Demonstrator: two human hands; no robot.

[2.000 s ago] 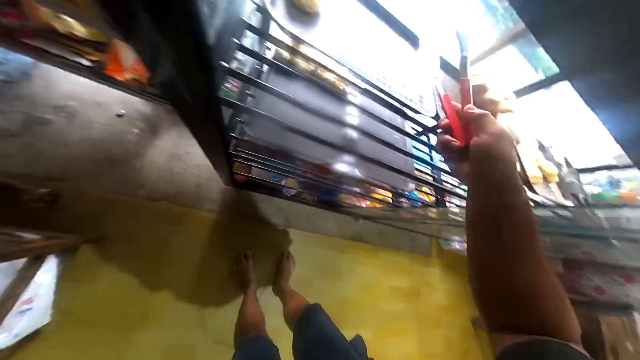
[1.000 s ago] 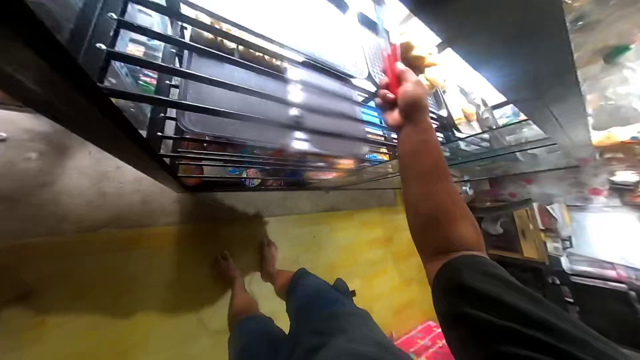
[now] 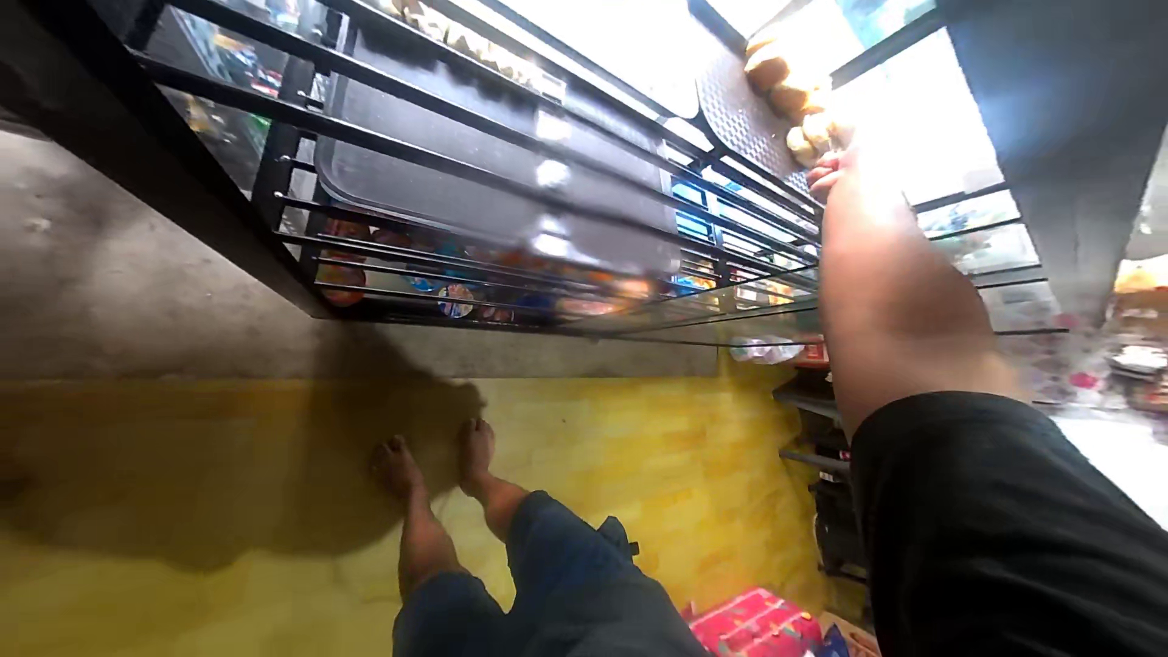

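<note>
My right hand (image 3: 829,173) reaches up at the upper right, over a dark textured tray, right beside several bread rolls (image 3: 792,87). Glare washes out much of it, and whether it holds anything cannot be told. The textured tray (image 3: 741,119) rests in a black metal rack (image 3: 383,141). Left of it, behind the rack's bars, lies a large grey tray (image 3: 493,164) with shiny spots of light. My left hand is out of view.
Packaged goods (image 3: 456,299) show low behind the bars. A grey panel (image 3: 1049,119) stands at the upper right. Dark shelves (image 3: 821,447) are at the right, and a pink patterned item (image 3: 757,625) lies on the yellow floor (image 3: 630,456) near my bare feet.
The red-handled tool seen in my right hand in both earlier frames is no longer visible. My right hand is now beside the rolls. The view has shifted.
</note>
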